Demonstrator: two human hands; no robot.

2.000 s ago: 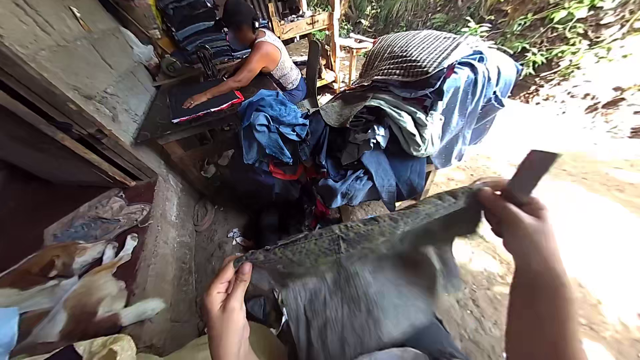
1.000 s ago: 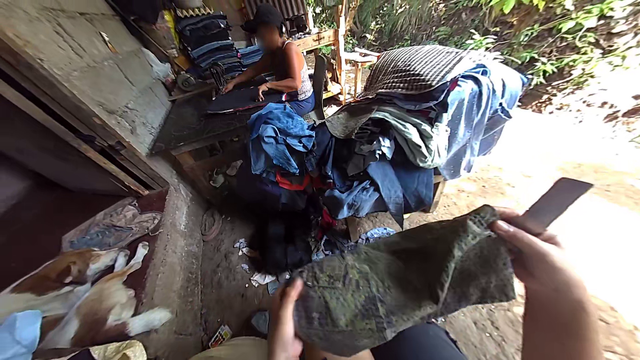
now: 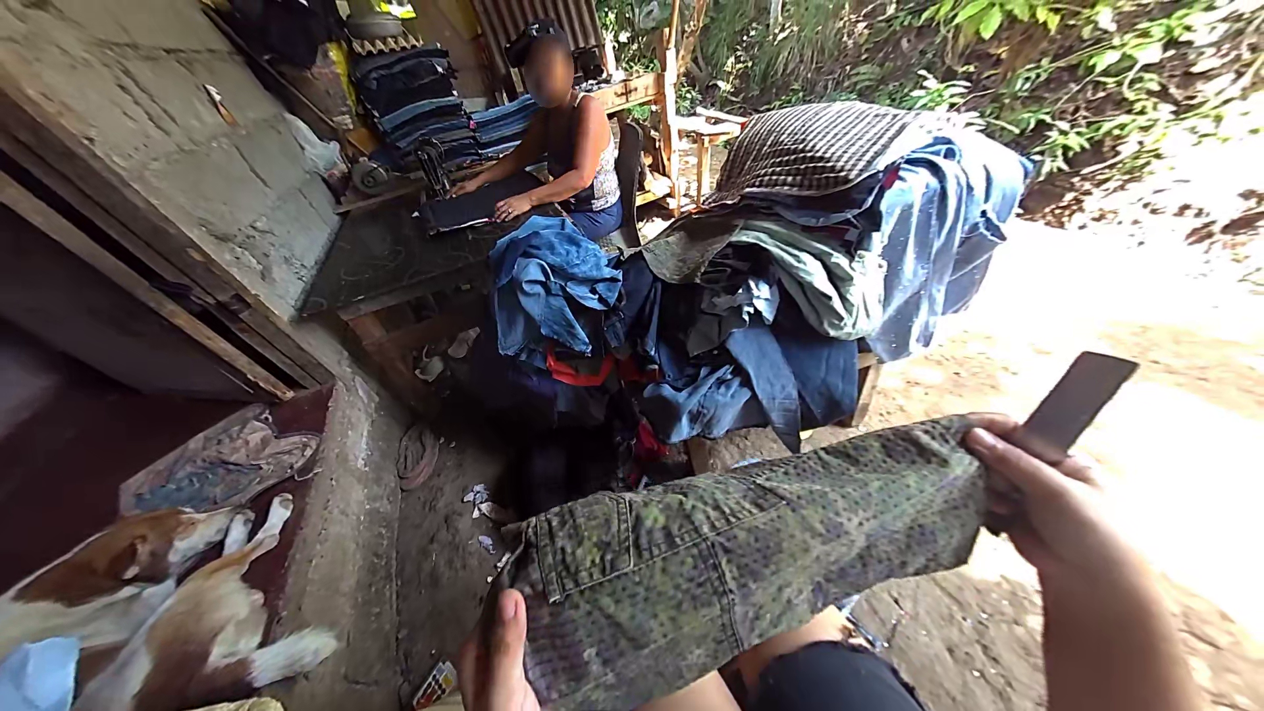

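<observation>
A camouflage-patterned cloth piece with seams, like a trouser leg, stretches between my hands above my lap. My left hand grips its lower left end, thumb on top and fingers hidden beneath. At the upper right end, my right hand holds the cloth together with a flat dark strip, which sticks out past the fingers; its material is unclear. Part of a dark garment on my leg shows under the cloth.
Beyond, a person sits at a sewing machine on a dark table. Denim garments and a large clothes pile lie ahead. A brown and white dog lies at left beside a concrete ledge.
The camouflage cloth, loose and blurred two seconds ago, is now spread flatter between my hands. The seated person's red-edged cloth from the oldest frame no longer shows; dark cloth lies at the machine.
</observation>
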